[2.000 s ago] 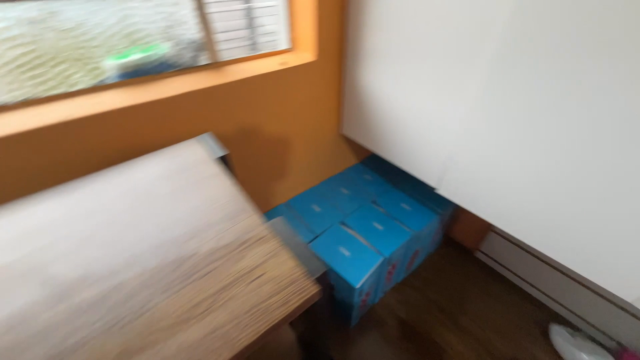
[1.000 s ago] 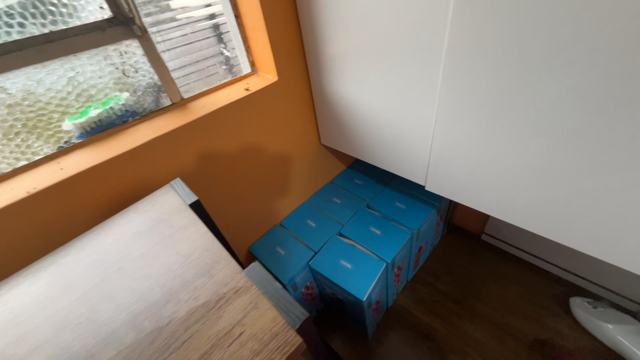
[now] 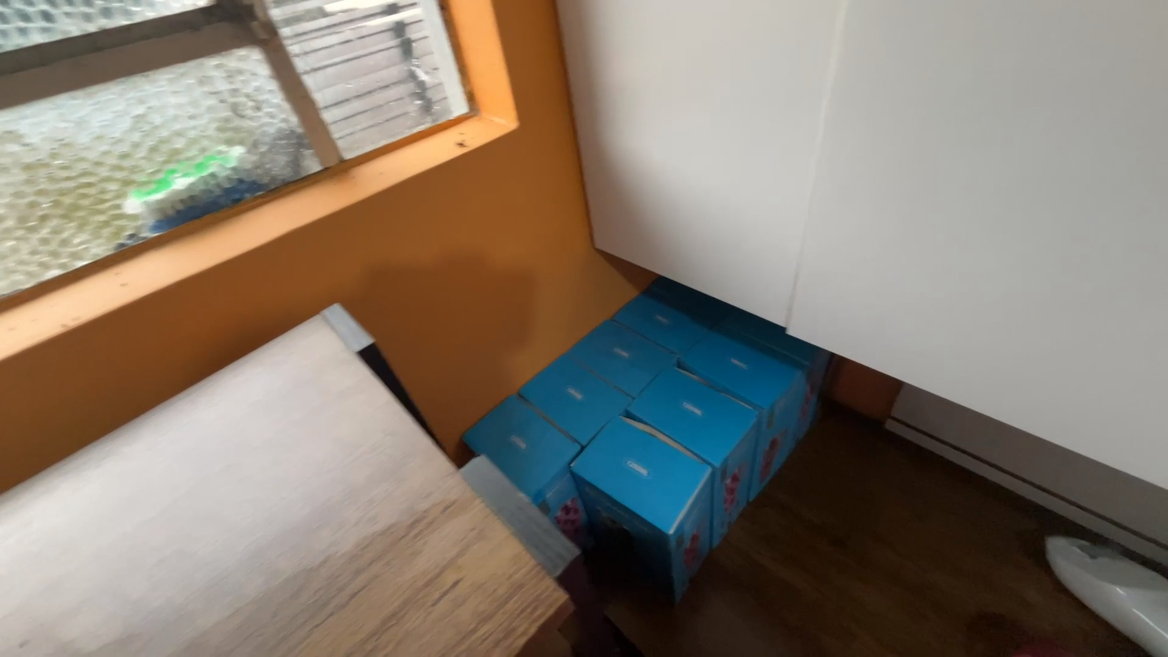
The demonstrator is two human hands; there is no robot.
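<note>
Neither my left hand nor my right hand is in the picture. Several blue cardboard boxes point(image 3: 641, 468) stand close together in two rows on the dark wood floor point(image 3: 821, 538), in the corner by the orange wall point(image 3: 438, 301). Their far end runs under the white cabinet panels point(image 3: 693, 137). A wood-topped table point(image 3: 301, 511) with grey metal corner pieces fills the lower left and hides part of the nearest boxes.
Above the table is a window with textured glass point(image 3: 82, 173) and an orange sill point(image 3: 301, 210). Something green and blue shows blurred through the glass. A white, glossy rounded object point(image 3: 1109, 584) lies on the floor at the lower right, cut off by the frame.
The view has shifted and is sharper than two seconds ago. Nothing among the boxes or the table has plainly moved.
</note>
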